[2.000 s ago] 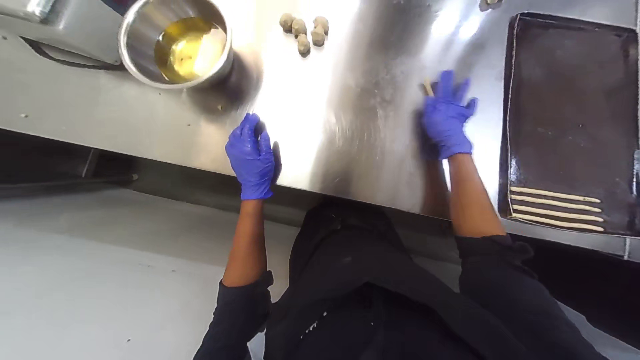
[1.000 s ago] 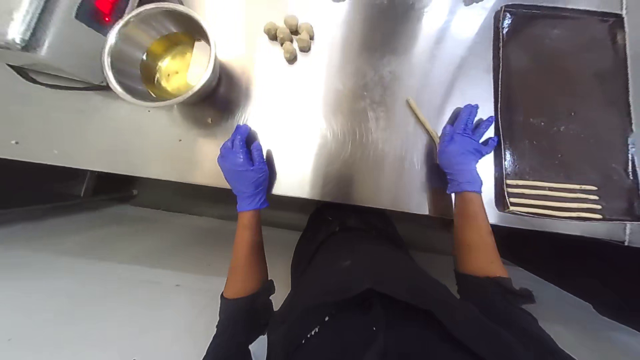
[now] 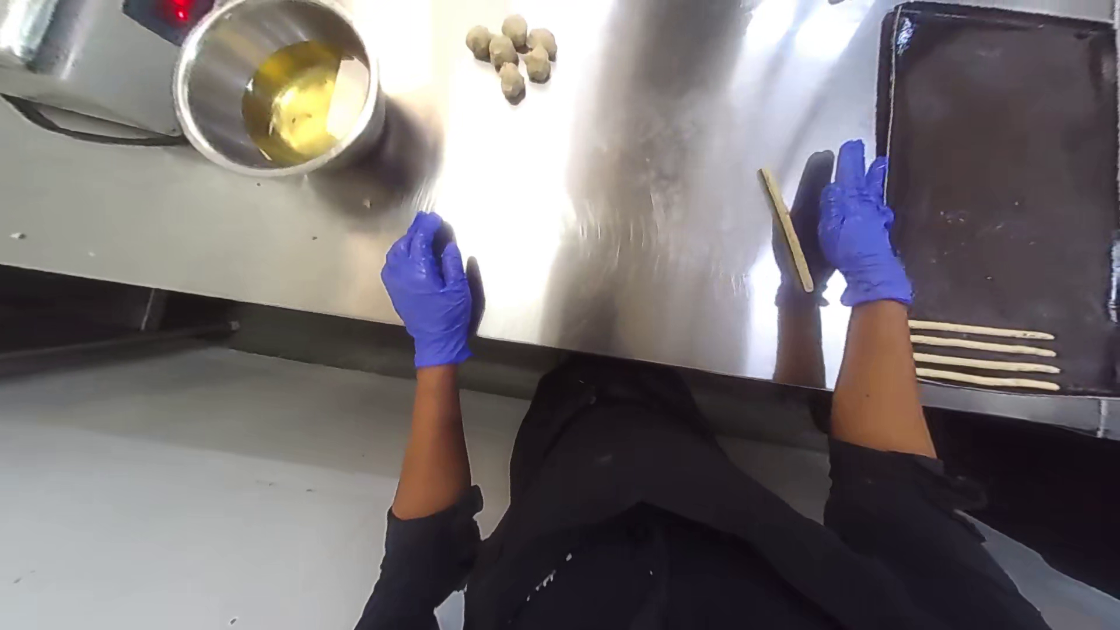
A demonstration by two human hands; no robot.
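Note:
My left hand (image 3: pixel 430 293), in a blue glove, rests near the front edge of the steel worktop (image 3: pixel 647 201) with its fingers loosely curled and nothing seen in it. To the right, my right hand (image 3: pixel 859 227), also gloved, is raised above the worktop beside the tray and holds nothing. A single thin dough stick (image 3: pixel 788 232) lies slanted just left of that hand, apart from it. On the dark baking tray (image 3: pixel 1006 175) several thin dough strips (image 3: pixel 984 357) lie side by side at the near end. Several small dough balls (image 3: pixel 514 54) are grouped at the back.
A steel bowl (image 3: pixel 188 87) of yellow liquid, seemingly oil, with a pale piece inside, stands at the back left. Beside it is a metal appliance (image 3: pixel 114 79) with a red light. The worktop's front edge runs before my body; small crumbs (image 3: pixel 17 235) lie at left.
My right hand has moved right, away from the dough stick, toward the tray's edge. The stick, mostly covered two seconds ago, now lies fully in sight. My left hand has hardly moved.

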